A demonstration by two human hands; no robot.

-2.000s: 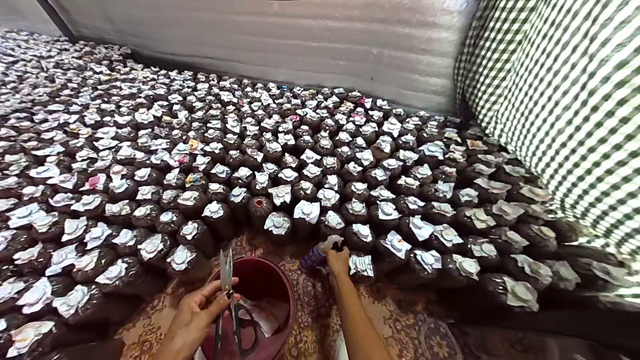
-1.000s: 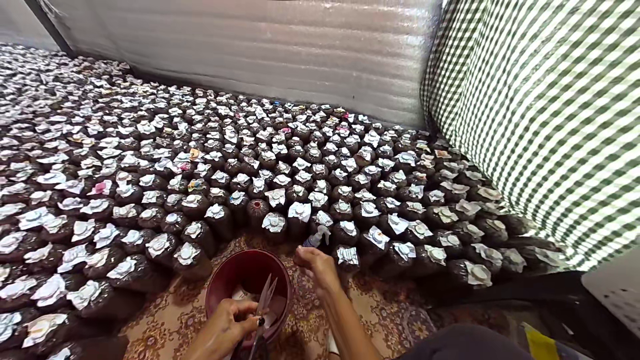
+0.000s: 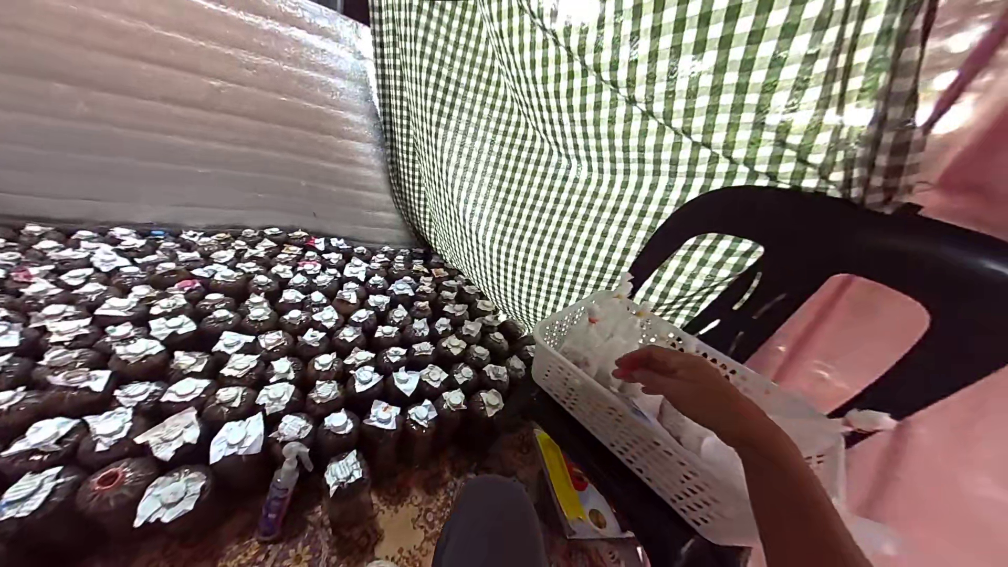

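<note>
My right hand reaches over a white perforated plastic basket, its fingers slightly curled and apart, with nothing seen in them. Under it, crumpled whitish material fills part of the basket; what it is exactly cannot be told. The basket rests on a black plastic chair. My left hand is out of view, as are the scissors. A spray bottle with a white trigger head stands upright on the patterned floor, beside dark filled bags topped with paper pieces.
Rows of paper-topped bags spread across the left, one nearby with an uncovered red-ringed opening. A green checked cloth hangs behind the chair. A box with a yellow strip lies beside the chair. My knee is at the bottom.
The view has swung right. My right hand has left the spray bottle and is over the basket. My left hand, the scissors and the red bucket have gone out of view.
</note>
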